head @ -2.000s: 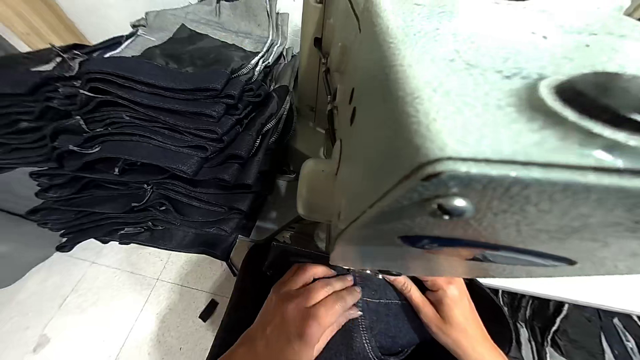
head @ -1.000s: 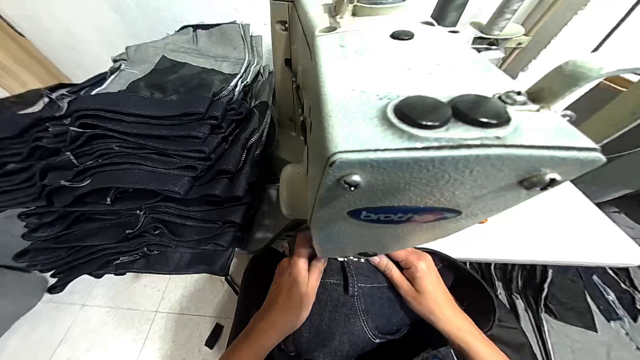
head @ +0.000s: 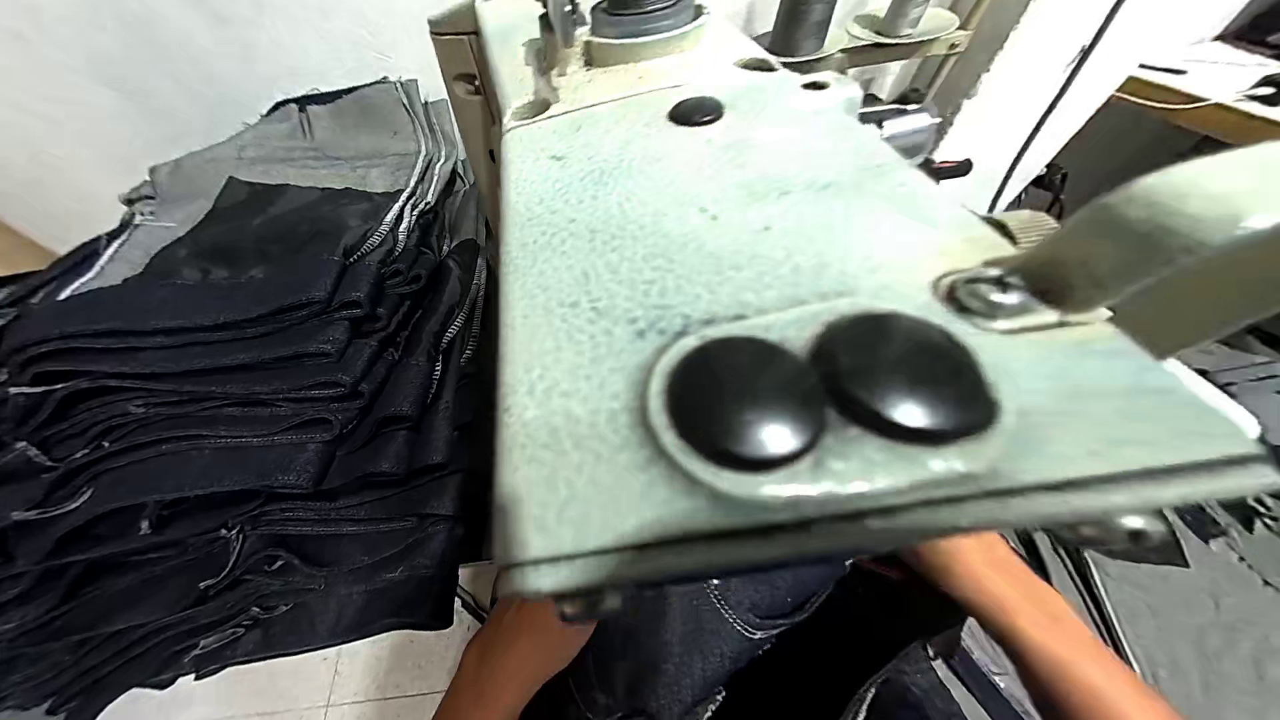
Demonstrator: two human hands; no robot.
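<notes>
The pale green metal head of a sewing machine [head: 600,400], with two black caps on top, fills the middle of the view. Below its front edge lies dark blue denim trousers fabric [head: 680,640] with pale curved stitching. My left hand [head: 530,630] is at the denim's left side, its fingers hidden under the machine head. My right hand [head: 945,560] is at the denim's right side, mostly hidden as well, with the forearm showing. What the fingers of either hand grip cannot be seen.
A tall stack of dark denim pieces [head: 200,450] with grey pieces on top stands left of the machine. Thread spools [head: 803,25] are at the back. A curved pale metal arm [head: 1150,240] juts out at right. More grey and dark fabric [head: 1200,600] lies at lower right.
The view has shifted so that the machine's top fills more of it. My hands, visible on the denim at the machine before, are now largely hidden behind the machine head.
</notes>
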